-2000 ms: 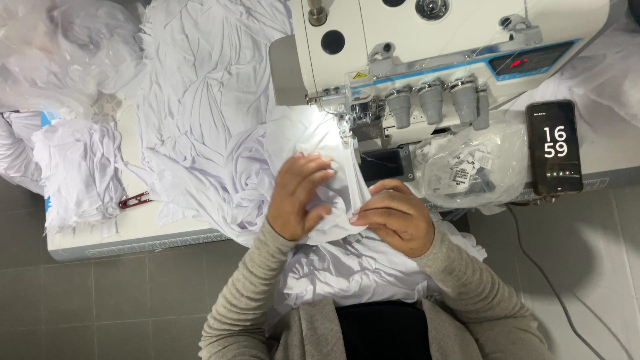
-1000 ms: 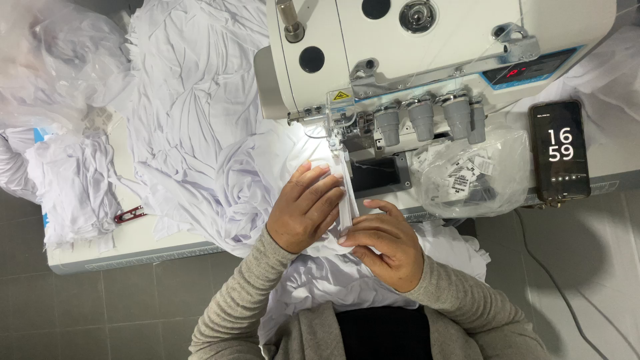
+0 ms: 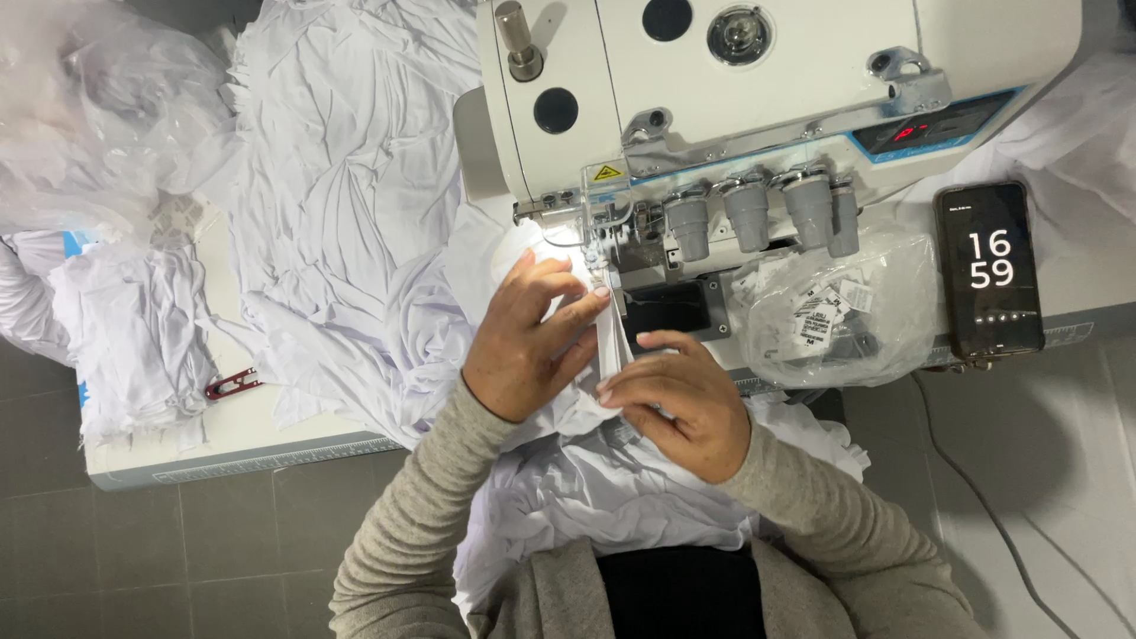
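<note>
White fabric (image 3: 614, 342) runs in a folded strip from under the presser foot area of an overlock sewing machine (image 3: 763, 71). My left hand (image 3: 537, 342) lies on the cloth just left of the lit needle area, fingertips close to the foot. Between its thumb and fingers a fold passes, though a firm grip cannot be made out. Lower right, my right hand (image 3: 683, 399) pinches the strip's edge between thumb and fingers. More white cloth (image 3: 612, 488) lies across my lap.
A large heap of white fabric (image 3: 346, 177) covers the table's left. Beyond it are a stack of cut pieces (image 3: 133, 337), red thread snips (image 3: 232, 383) and clear plastic (image 3: 106, 115). Right of the machine's foot lie a bag of labels (image 3: 843, 311) and a phone (image 3: 990, 266). A cable (image 3: 958, 470) hangs at right.
The cloth piece spread under my left hand two seconds ago now shows as a narrow folded strip between my hands. My left hand has come nearer the presser foot than a second ago.
</note>
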